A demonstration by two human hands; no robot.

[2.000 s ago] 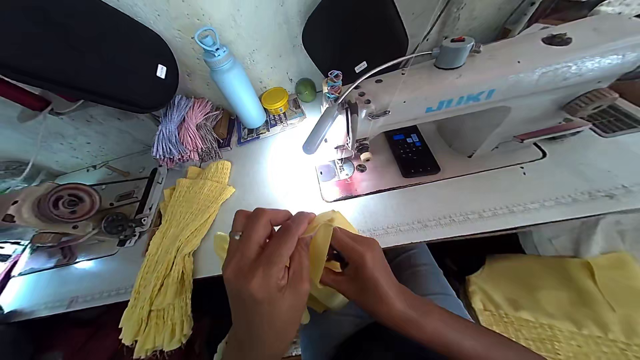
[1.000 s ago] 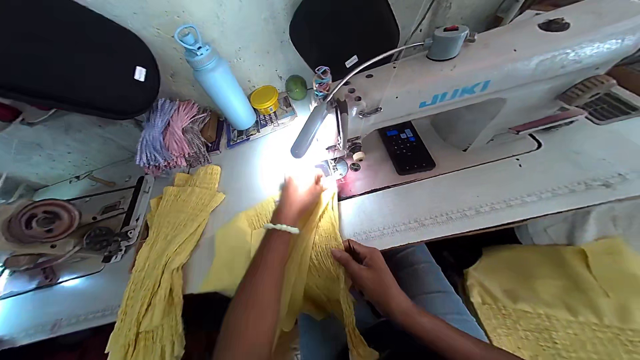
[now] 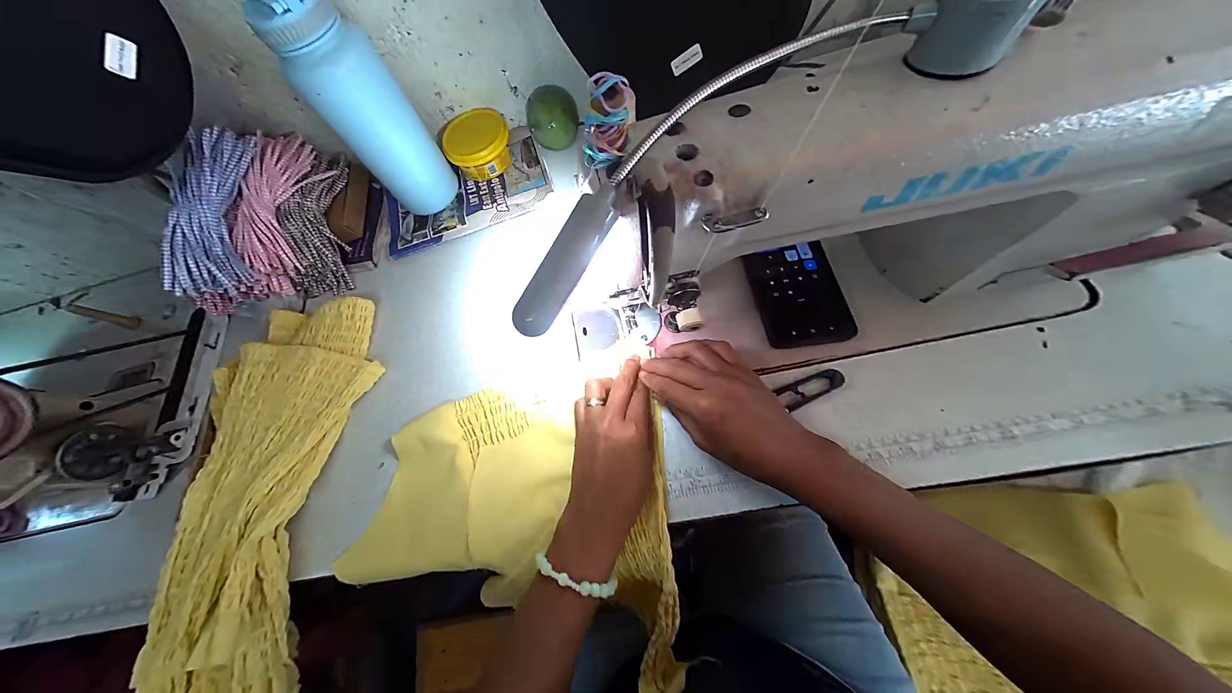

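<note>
Yellow fabric with a shirred, gathered part [image 3: 500, 481] lies on the table of a Juki sewing machine [image 3: 866, 164], its edge running up to the presser foot [image 3: 640, 313]. My left hand [image 3: 616, 423], with a ring and a beaded bracelet, presses the cloth just below the foot. My right hand [image 3: 717, 399] rests beside it, fingertips close to the left ones on the same edge. A gathered yellow strip [image 3: 654, 577] hangs over the table edge toward my lap. Thread snips [image 3: 808, 389] lie by my right wrist. Glare hides the stitching spot.
Gathered yellow pieces [image 3: 260, 462] lie at left, near bundles of cords [image 3: 241, 212]. A blue bottle [image 3: 361, 106], yellow-lidded tub [image 3: 476, 142] and green fruit [image 3: 552, 116] stand behind. A lamp [image 3: 568, 260] hangs over the needle area; a phone [image 3: 799, 294] lies under the machine arm. More yellow cloth [image 3: 1088, 549] is at right.
My right hand has moved up from the table's front edge to the presser foot, beside my left. The snips now show on the table. Two seconds ago both hands held bunched cloth near my lap.
</note>
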